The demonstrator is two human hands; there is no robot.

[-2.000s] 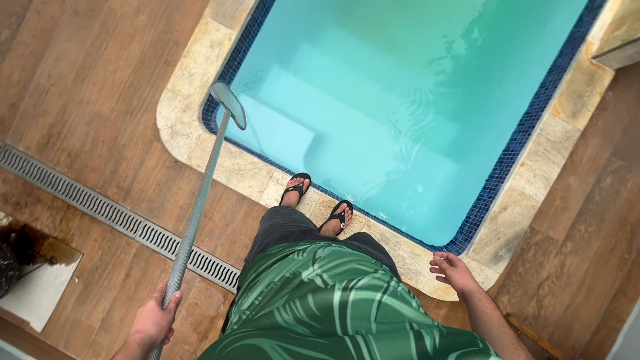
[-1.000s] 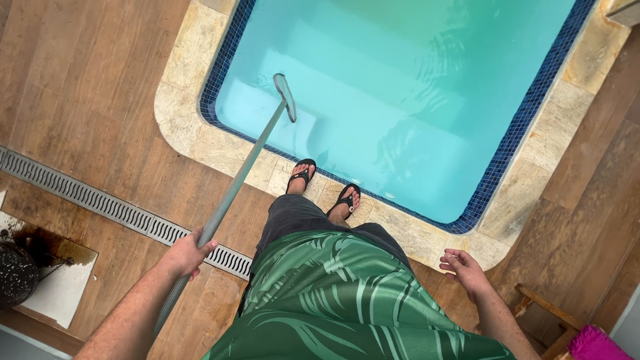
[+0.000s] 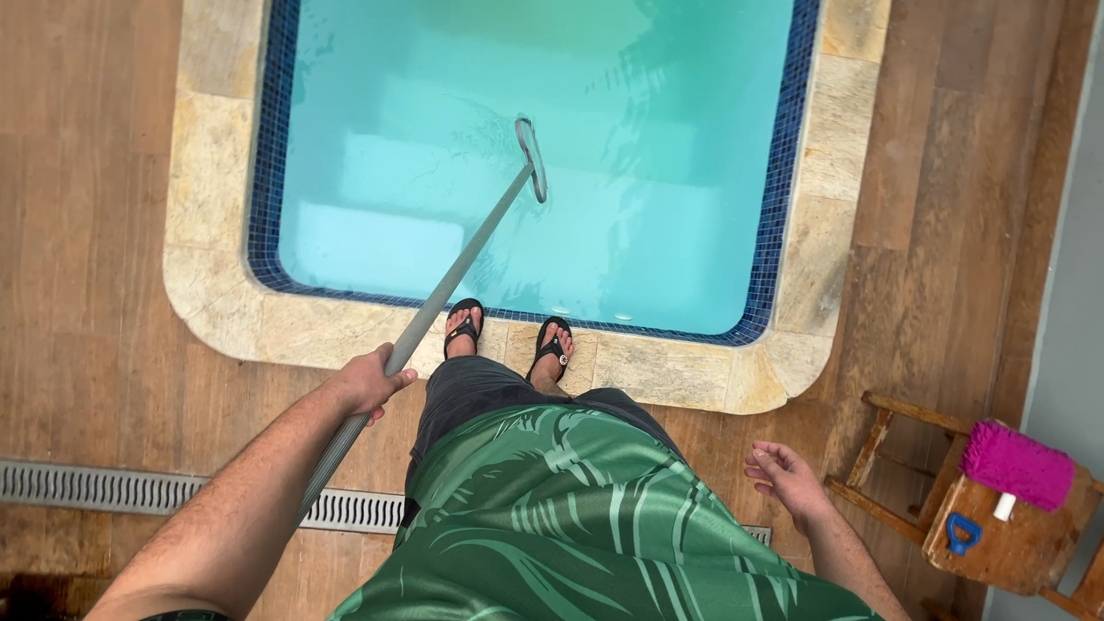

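Note:
My left hand (image 3: 373, 384) grips a long grey ribbed pole (image 3: 457, 267), which slants up and away over the pool edge. At its far end a flat, oval-framed pool skimmer head (image 3: 531, 160) touches the pool water (image 3: 604, 233), with ripples beside it. Whether the whole head is under the surface I cannot tell. My right hand (image 3: 787, 481) hangs at my right side with loosely bent fingers, holding nothing, to the left of a wooden stool or ladder.
My feet in black flip-flops (image 3: 464, 328) stand on the stone coping (image 3: 673, 366) at the pool's edge. A metal drain grate (image 3: 103, 490) crosses the wood-look floor behind me. At right, the wooden stool or ladder (image 3: 983, 539) bears a magenta cloth item (image 3: 1018, 466) and a blue handle-like piece (image 3: 962, 533).
The skimmer head has moved from near the pool's left corner out over the water and rightward, and now touches it. The view has turned. My left hand keeps its hold on the pole.

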